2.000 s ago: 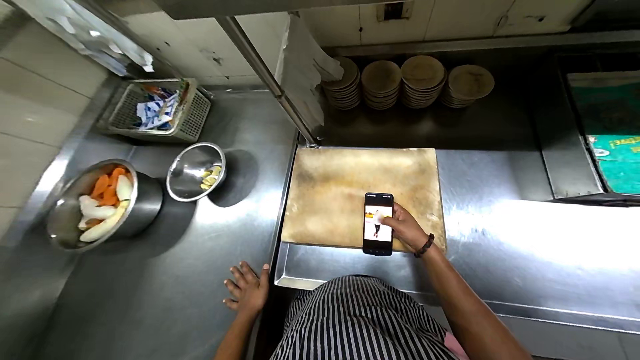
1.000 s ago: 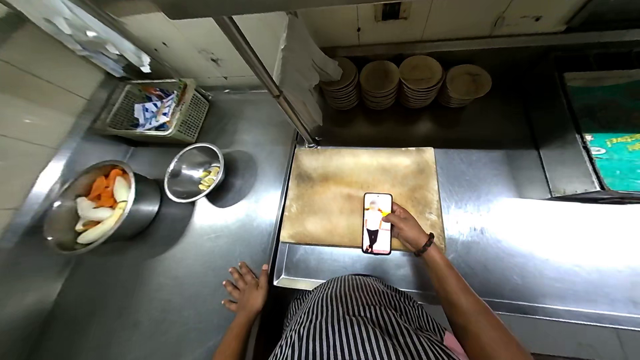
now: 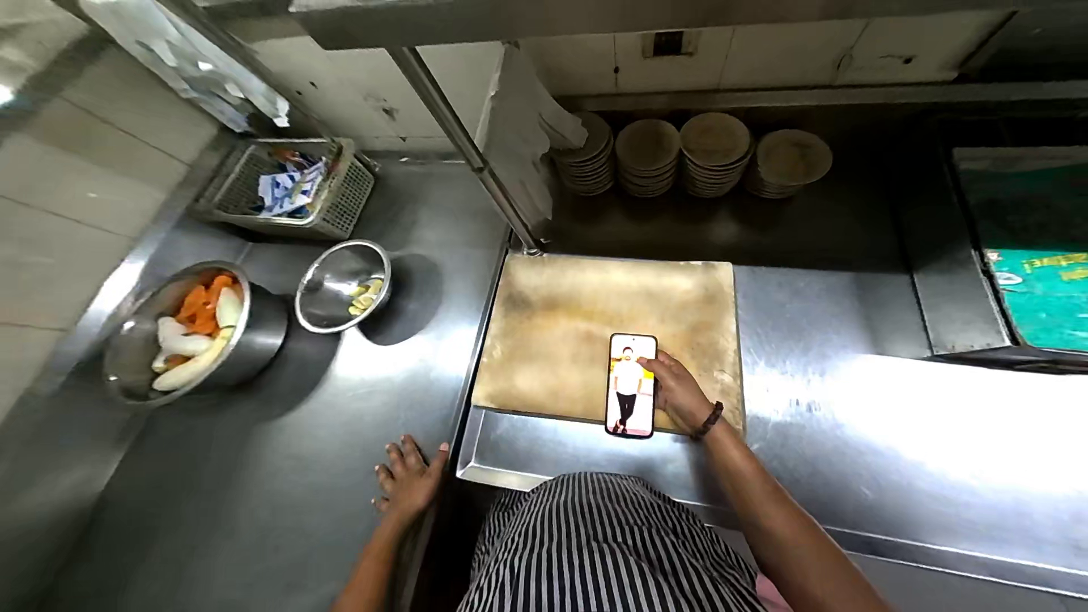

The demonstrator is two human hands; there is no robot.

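Note:
My right hand (image 3: 678, 393) holds a smartphone (image 3: 631, 387) upright over the front edge of a worn cutting board (image 3: 595, 297), with the thumb at the screen, which shows a standing person. My left hand (image 3: 410, 478) rests with spread fingers on the steel counter at the left and holds nothing. Beyond it stands a small steel bowl (image 3: 321, 285) with pale peeled pieces (image 3: 366, 296) in it. Left of that, a larger steel pot (image 3: 265, 327) contains orange pieces that look like carrot (image 3: 201, 306) and long white peeled vegetables (image 3: 197, 364).
A plastic basket (image 3: 347, 200) with packets stands at the back left. Several stacks of round plates (image 3: 714, 140) line the back, beside a slanted metal post (image 3: 459, 132) and hanging white sheeting (image 3: 518, 127). A metal-framed unit with a green surface (image 3: 1050, 289) is at the right.
The picture on the phone screen has altered from two seconds ago, and the thumb has shifted slightly on it. The left hand stays on the counter.

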